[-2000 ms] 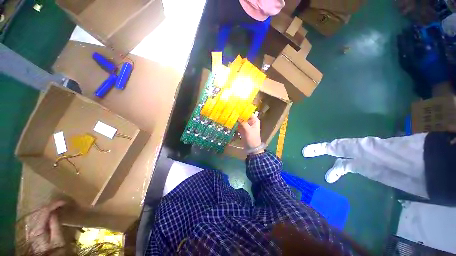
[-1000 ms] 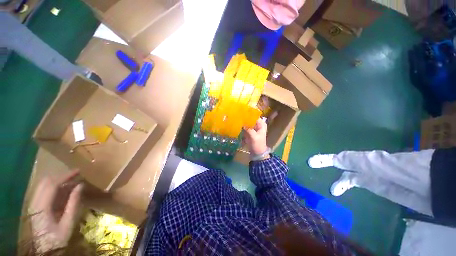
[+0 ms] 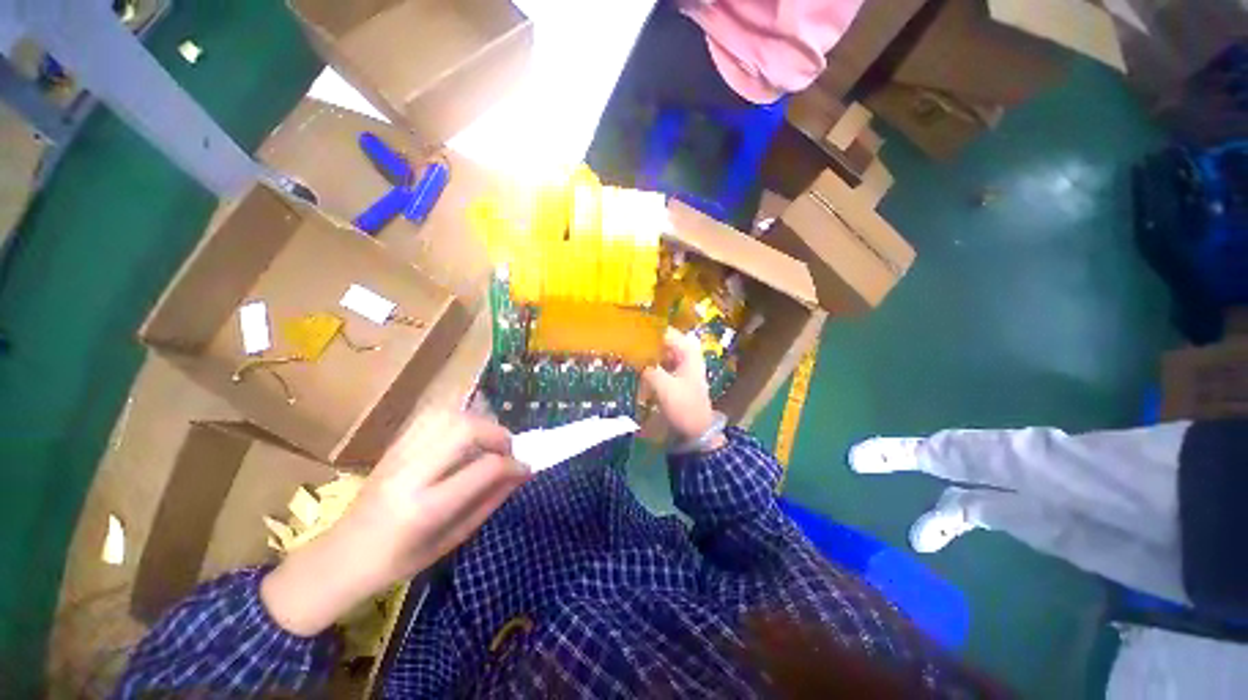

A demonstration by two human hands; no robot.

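Observation:
My right hand [image 3: 683, 386] grips the lower right edge of a stack of amber strips [image 3: 595, 260] on green circuit boards [image 3: 568, 383]. The strips are bright and fanned, partly washed out by glare. The boards are just left of this hand. My left hand [image 3: 445, 479] is left of and below the boards, fingers bent together, palm down. A white, pointed piece [image 3: 575, 440] shows at its fingertips; I cannot tell whether the hand holds it. The fingertips are partly hidden.
A cardboard tray [image 3: 247, 397] holds wired parts with white ends. Yellow slips [image 3: 318, 509] lie in a tray partly behind my left arm. Blue packs [image 3: 426, 192] lie on the bench. An open carton [image 3: 780, 342] stands behind my right hand. A person's legs [image 3: 1040, 458] are at right.
My left hand has moved right and up from the slips tray toward the boards. The amber strips have shifted left and up over the boards. The view has shifted somewhat.

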